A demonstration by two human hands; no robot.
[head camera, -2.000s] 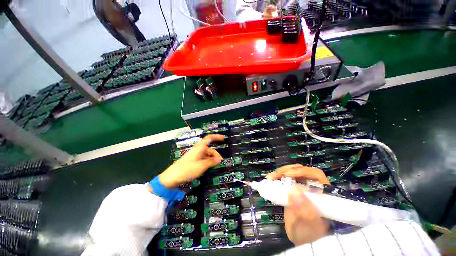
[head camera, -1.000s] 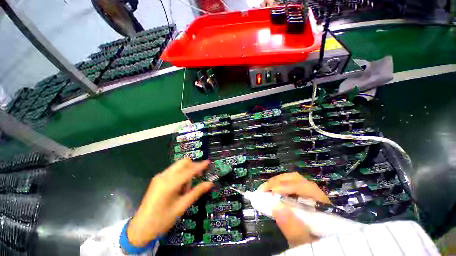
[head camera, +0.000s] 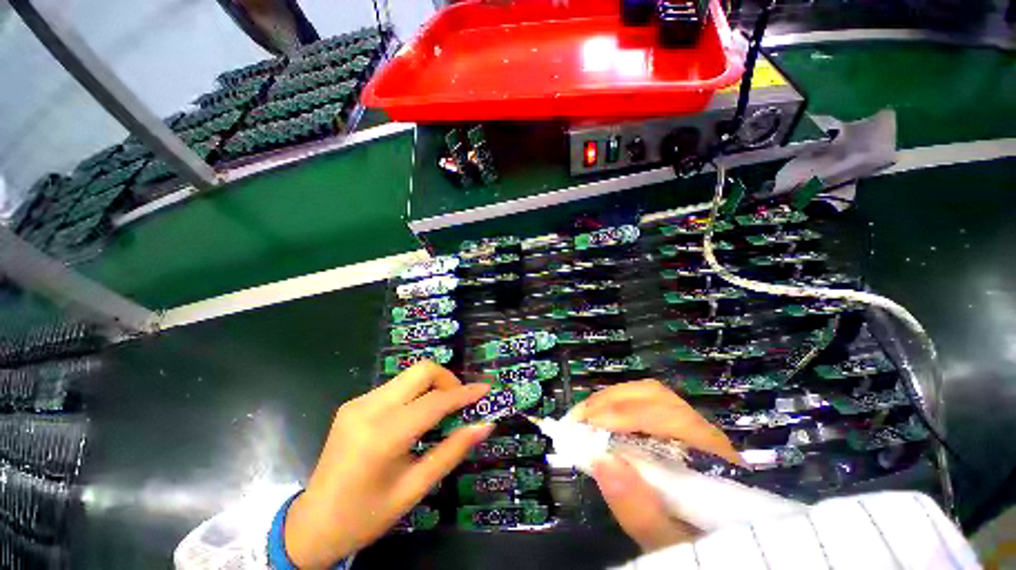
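Note:
My left hand (head camera: pixel 384 462), with a blue band at the wrist, holds a small green circuit board (head camera: pixel 504 403) by its left end between thumb and fingers, just above the board rows. My right hand (head camera: pixel 652 451) holds a white dispensing syringe (head camera: pixel 696 488) like a pen. Its thin needle points left and is close to the held board's lower right edge; I cannot tell if they touch. Rows of similar boards lie in a dark parts tray (head camera: pixel 566 519) beneath both hands.
A grey dispenser controller (head camera: pixel 624 153) with a lit red switch stands behind the tray, under a red plastic tray (head camera: pixel 535 67) with black blocks. A pale air hose (head camera: pixel 802 292) curves over the boards at right. A grey cloth (head camera: pixel 838 156) lies beside the controller.
My left hand has come down and back from over the upper left rows and taken hold of a board, now turned and raised by the needle. The view has shifted slightly.

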